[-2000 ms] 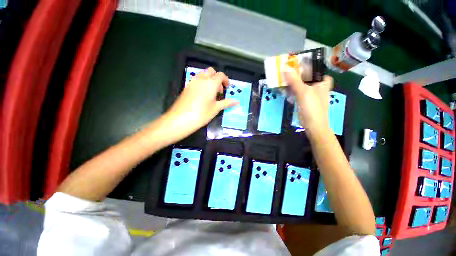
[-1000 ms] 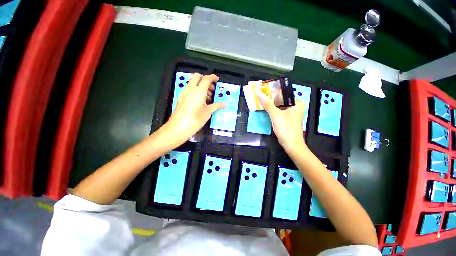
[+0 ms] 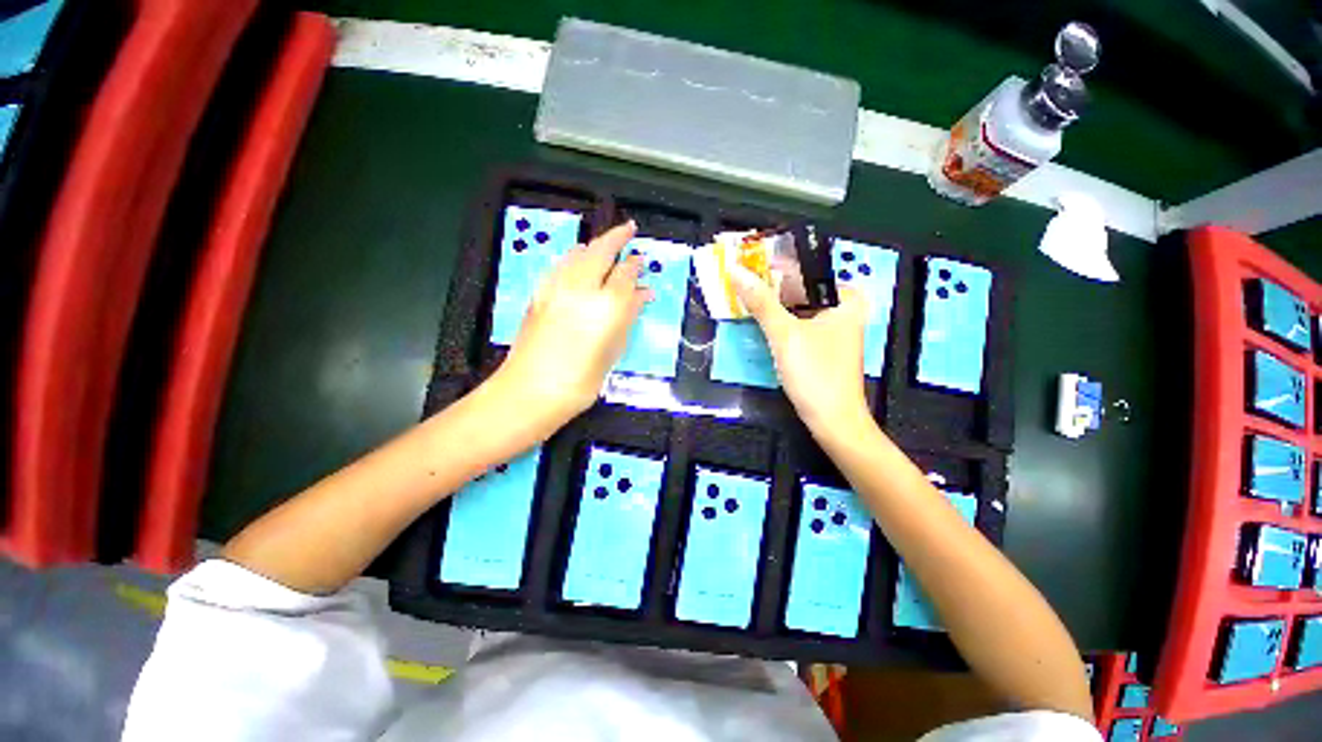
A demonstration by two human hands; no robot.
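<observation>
The black foam tray (image 3: 682,431) holds two rows of light-blue smartphones (image 3: 613,528). My right hand (image 3: 815,352) holds a white, orange and black squeegee card (image 3: 812,268) over the third phone of the far row. My left hand (image 3: 577,322) lies between the first and second phones of the far row, its fingers by the second phone's lenses. Whether its fingers pinch anything cannot be seen. Clear film (image 3: 655,392) shows as glare below the second and third phones. My right forearm covers part of the near row's last phone.
A grey-white film stack (image 3: 699,109) lies beyond the tray. A pump bottle (image 3: 1000,138), a crumpled wipe (image 3: 1077,239) and a clip with a blue-white wad (image 3: 1077,406) are to the right. A red tray of phones (image 3: 1206,478) stands far right; stacked red trays (image 3: 109,290) stand left.
The card in my right hand has moved left and nearer to me, from above the tray's far edge to the third phone. My left hand has moved slightly nearer to me.
</observation>
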